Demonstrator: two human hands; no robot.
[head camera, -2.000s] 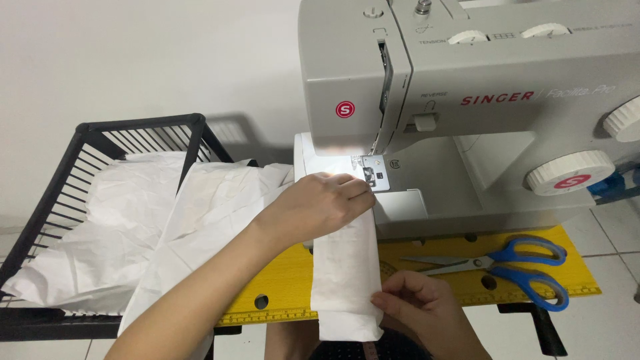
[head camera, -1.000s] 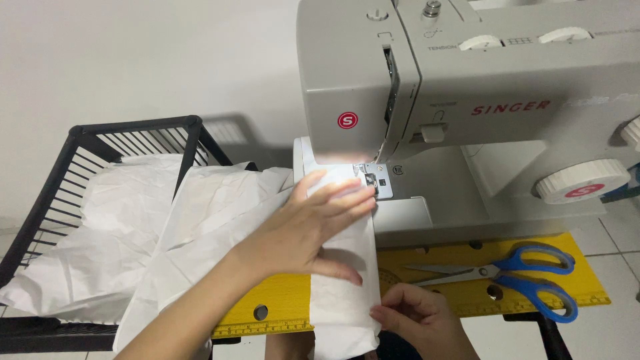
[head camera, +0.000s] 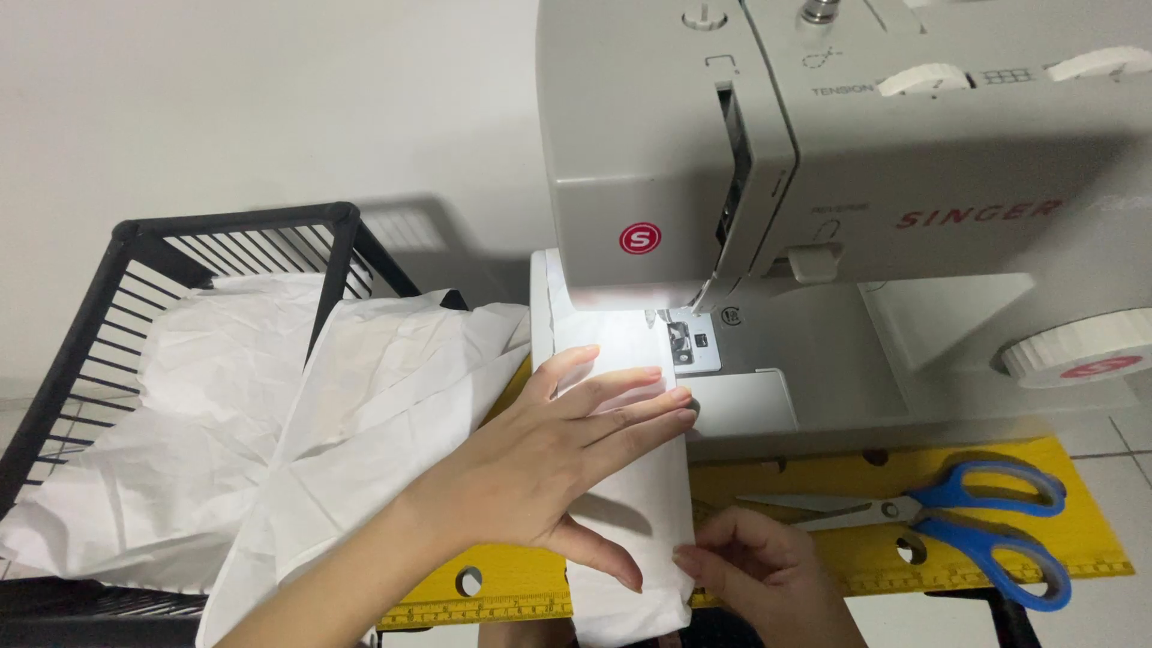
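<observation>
A folded strip of white fabric (head camera: 621, 540) lies over the bed of a grey Singer sewing machine (head camera: 648, 180), its far part beneath the lit needle area. My left hand (head camera: 558, 450) lies spread on the fabric, fingers apart, fingertips near the strip's right edge just before the presser foot. At the strip's near right edge, my right hand (head camera: 765, 567) pinches the fabric between thumb and forefinger. More white fabric (head camera: 387, 387) spreads left of the machine, partly under my left forearm. The needle tip is hard to make out.
Blue-handled scissors (head camera: 891, 510) lie partly open on a yellow board (head camera: 1071, 504) with ruler markings and holes, right of my right hand. A black wire basket (head camera: 117, 270) holding crumpled white cloth (head camera: 225, 351) stands at left. A pale wall rises behind.
My left hand was bunched near the presser foot two seconds ago; it has since spread flat over the strip. My right hand stays at the strip's near right edge.
</observation>
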